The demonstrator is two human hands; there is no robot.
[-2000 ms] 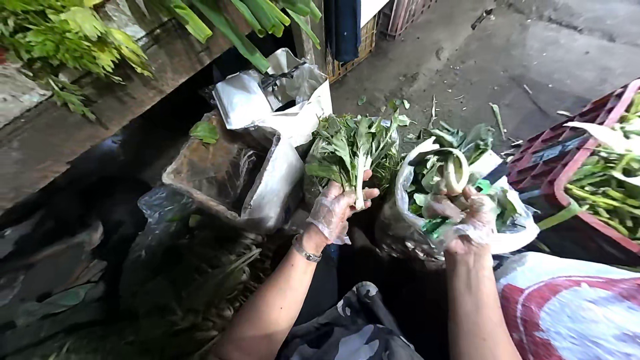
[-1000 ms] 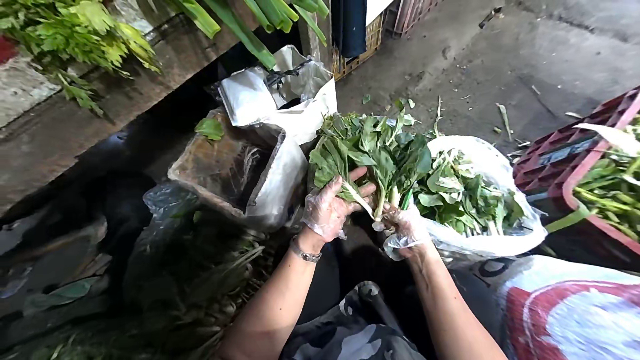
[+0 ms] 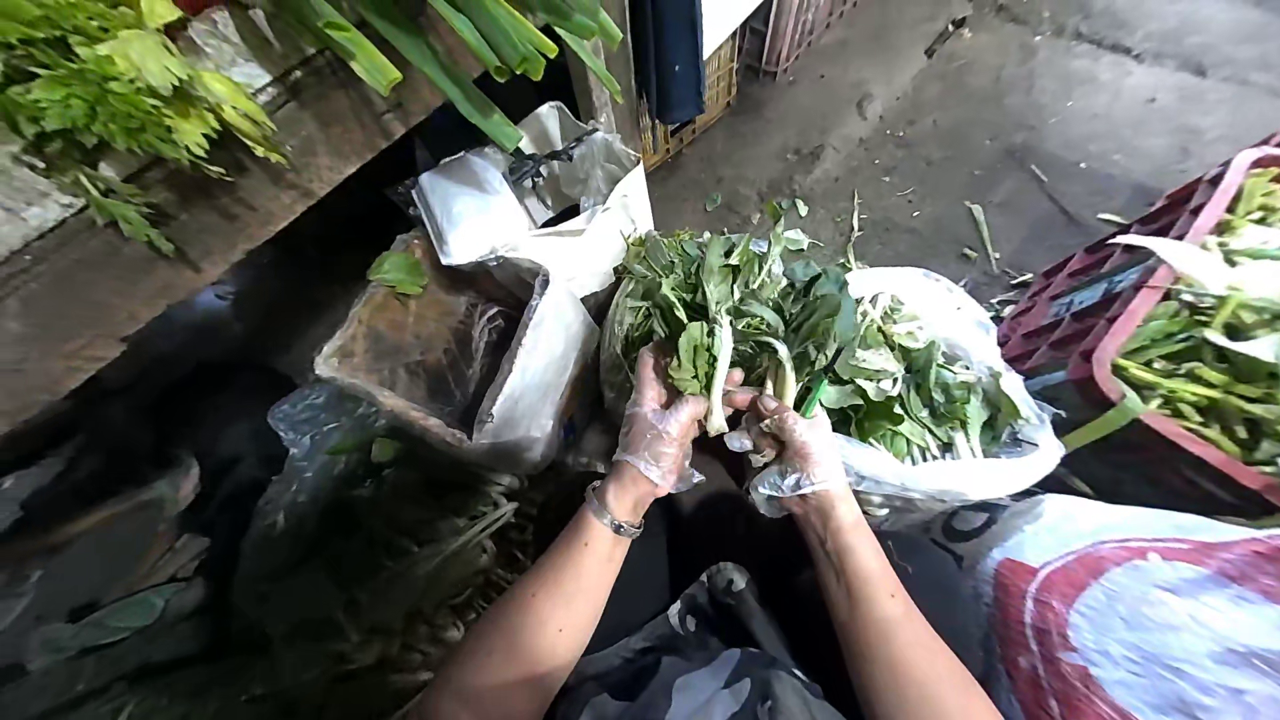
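Both of my hands wear thin clear plastic gloves, and they are close together over my lap. My left hand (image 3: 662, 425) holds a leafy green stalk (image 3: 719, 370) with a pale stem, its leaves pointing away from me. In my right hand (image 3: 797, 440) is another leafy stalk with a curved pale stem (image 3: 785, 372), along with a thin green object (image 3: 815, 396) that I cannot make out. Just beyond the hands lies a heap of leafy greens (image 3: 665, 290). A white plastic bag (image 3: 955, 485) of cut greens (image 3: 905, 380) stands right of my right hand.
An open box (image 3: 340, 345) lined with plastic stands at the left, with white bags (image 3: 470, 205) behind it. At the right are a red plastic crate (image 3: 1105, 345) of green stalks and a printed sack (image 3: 1040, 600). Celery-like leaves (image 3: 110, 90) hang over a ledge (image 3: 180, 230) at upper left.
My right hand was over the white bag two seconds ago; it has moved left, beside my left hand. The bag's greens now show in full. One stalk is upright in my left hand.
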